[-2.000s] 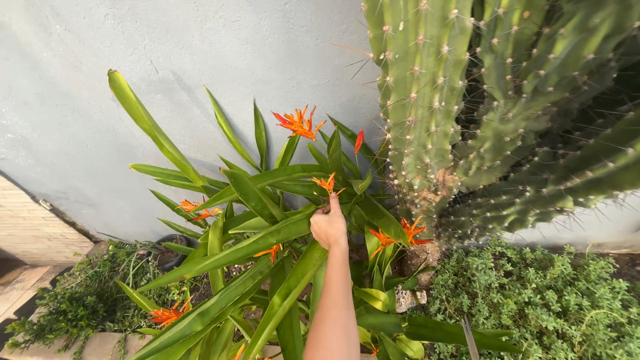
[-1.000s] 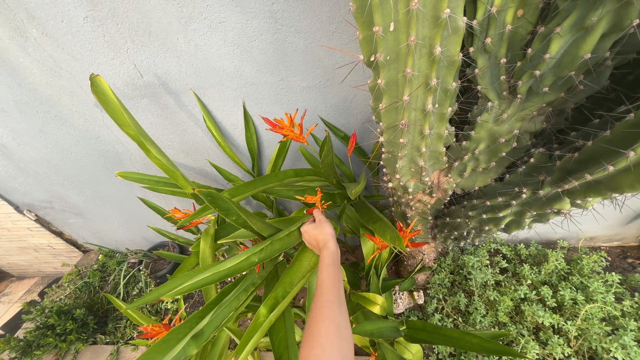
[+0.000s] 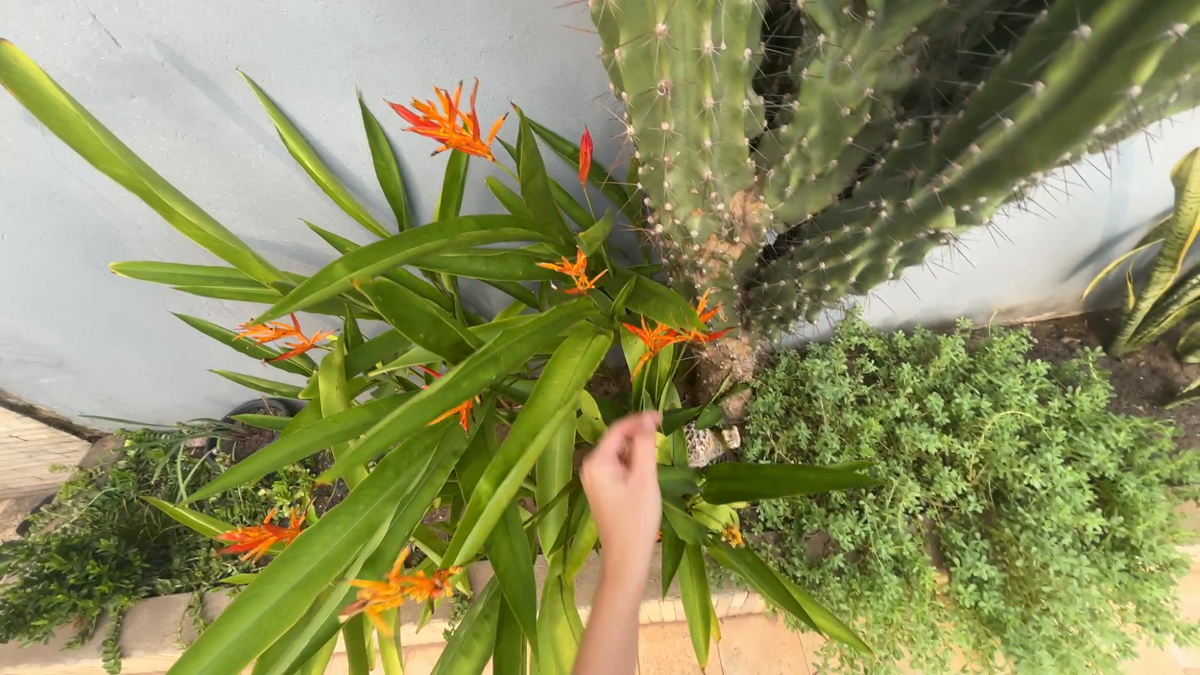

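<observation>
My left hand [image 3: 623, 473] is over the lower middle of a leafy plant with long green leaves [image 3: 525, 441]. Its fingers are curled in, with the thumb near the fingertips; the hand is slightly blurred and I see nothing between them. Above it stands a small orange flower [image 3: 574, 272], apart from the hand. Another orange-red flower [image 3: 661, 337] is up and to the right, by the cactus base. A larger orange bloom [image 3: 453, 120] and a closed red bud [image 3: 586, 155] rise near the wall. More orange flowers [image 3: 394, 591] show lower left. My right hand is out of view.
A tall spiny cactus [image 3: 694, 122] rises on the right, its spines near the plant. Low bushy greenery [image 3: 937, 469] spreads below it. Behind is a pale painted wall [image 3: 187, 112]. A dark pot [image 3: 262, 412] stands at left, and a bed edge [image 3: 150, 623] runs along the bottom.
My left hand has come away from the small orange flower it was touching and moved down and to the right. Metal blade tips at the lower right two seconds ago are out of view.
</observation>
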